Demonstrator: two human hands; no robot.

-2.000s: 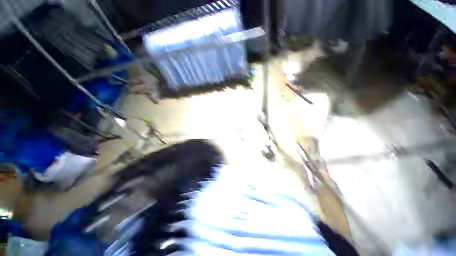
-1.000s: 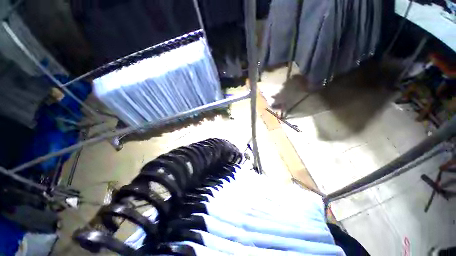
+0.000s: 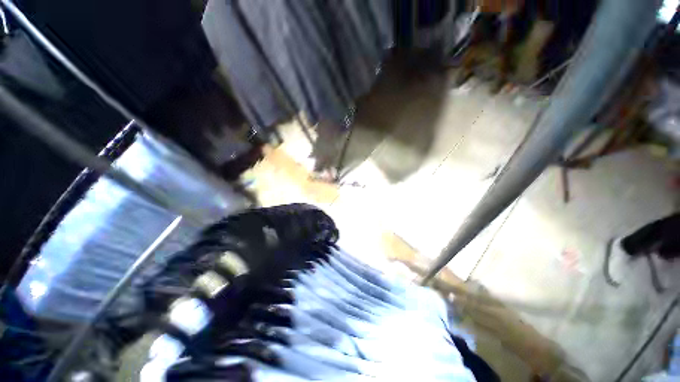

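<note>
A bundle of light blue garments [image 3: 358, 313] lies close in front of me at the lower middle, its shoulders in a tight row. Their black hangers [image 3: 253, 276] bunch into a thick dark ridge along the bundle's left side, with the hooks blurred. Neither of my hands can be made out. A dark shape, perhaps a sleeve, shows at the bundle's lower right edge. What holds the bundle is hidden.
A rail of light blue garments [image 3: 112, 231] stands at the left. Grey garments [image 3: 306, 60] hang at the top. A thick metal pole [image 3: 522, 164] slants across the right, close to me. A dark object with thin legs [image 3: 652, 242] is on the floor at the far right.
The view has turned right: the blue garment rail and the grey garments have shifted left. The metal pole at the right looks larger and nearer. The bundle stays in front of me.
</note>
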